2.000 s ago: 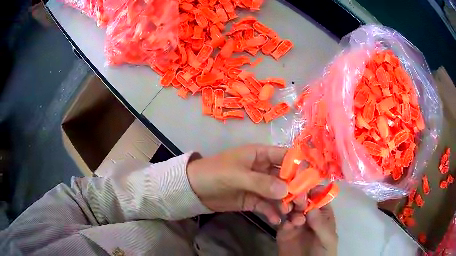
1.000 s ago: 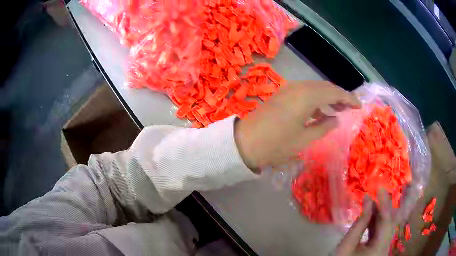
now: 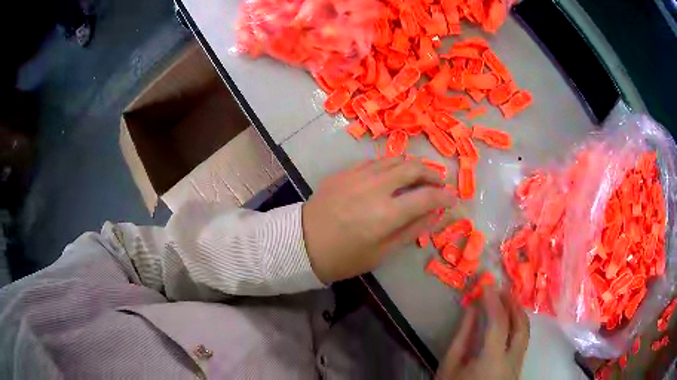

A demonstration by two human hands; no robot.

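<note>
Orange plastic parts [image 3: 416, 96] lie in a loose pile on the pale grey tabletop [image 3: 293, 111]. A smaller group of orange parts [image 3: 454, 252] lies between my hands. My left hand [image 3: 375, 215] is low over the table at the pile's near edge, fingers bent over a few orange parts; whether it grips any is hidden. My right hand [image 3: 490, 334] is at the bottom, partly cut off by the edge, its fingertips at an orange part [image 3: 479, 288] beside the small group. An open clear bag of orange parts [image 3: 627, 237] stands at the right.
A large clear bag of orange parts [image 3: 308, 30] lies at the top. An open cardboard carton [image 3: 223, 174] is on the floor at the left. A flat black rectangle [image 3: 575, 63] lies at the far table edge. A brown tray [image 3: 653, 364] with scattered parts is at the lower right.
My left hand has moved back from the bag to the table by the pile. My right hand has left the bag's opening. A small group of parts now shows between my hands.
</note>
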